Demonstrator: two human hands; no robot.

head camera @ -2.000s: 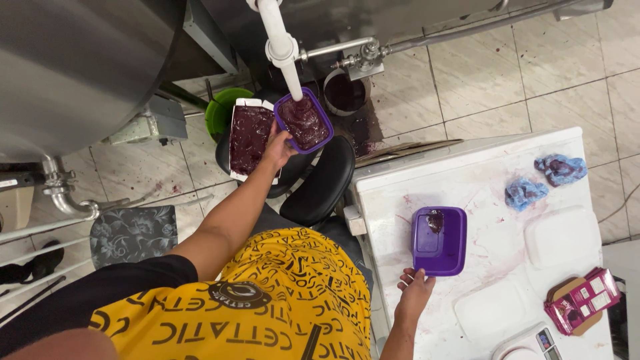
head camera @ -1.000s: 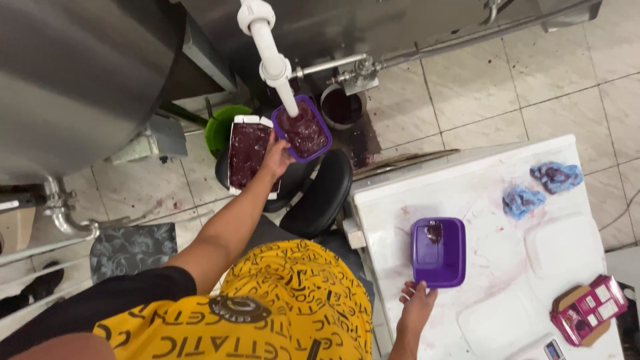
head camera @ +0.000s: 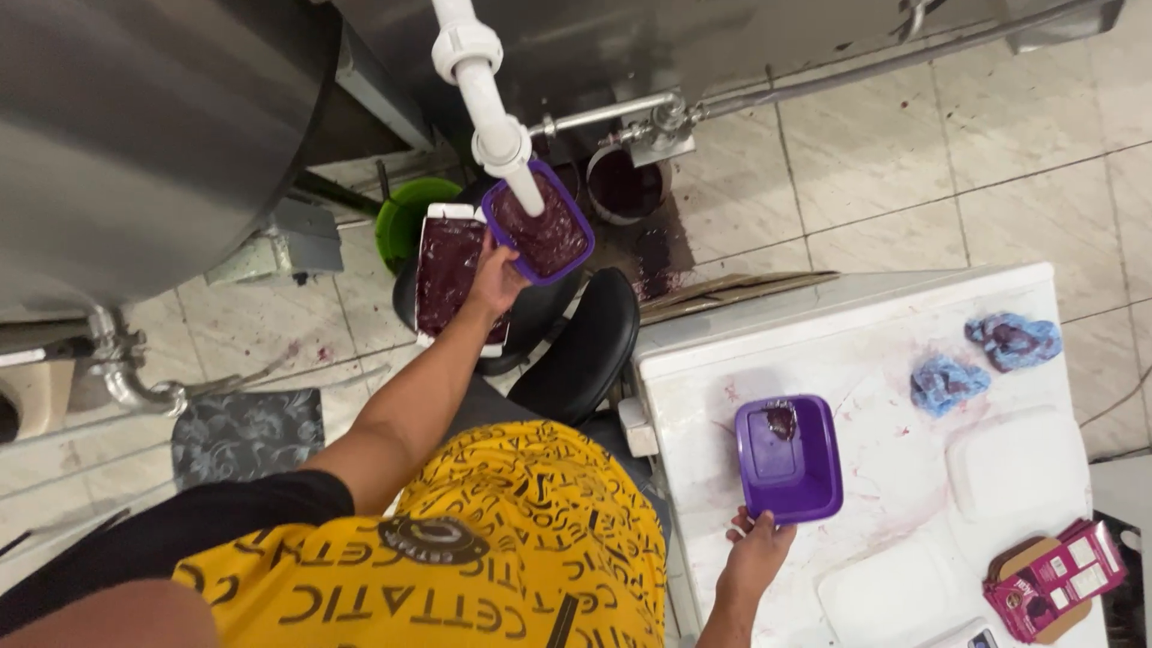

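My left hand (head camera: 498, 279) grips the near left rim of a purple plastic tub (head camera: 587, 243), which is filled with dark purple pulp (head camera: 544, 236). The end of a white plastic pipe (head camera: 522, 191) points down into that tub. Beside it, a white-edged box (head camera: 450, 212) full of the same dark pulp lies on a black seat. My right hand (head camera: 759, 544) holds the near rim of a second purple tub (head camera: 792, 504) over the white lid top; this tub has only a small dark smear of pulp (head camera: 780, 420) inside.
The white chest top (head camera: 702, 378) carries two crumpled blue cloths (head camera: 949, 384), translucent lids (head camera: 886, 585), printed magenta packets (head camera: 1053, 580) and part of a scale (head camera: 976, 637). A green bucket (head camera: 396, 225), a pulp-filled bucket (head camera: 627, 184), a black chair (head camera: 585, 351) and steel tanks (head camera: 162, 135) stand near.
The pulp tub stays in my left hand under the pipe, and my right hand remains at the second tub. Nothing was plainly taken or let go.
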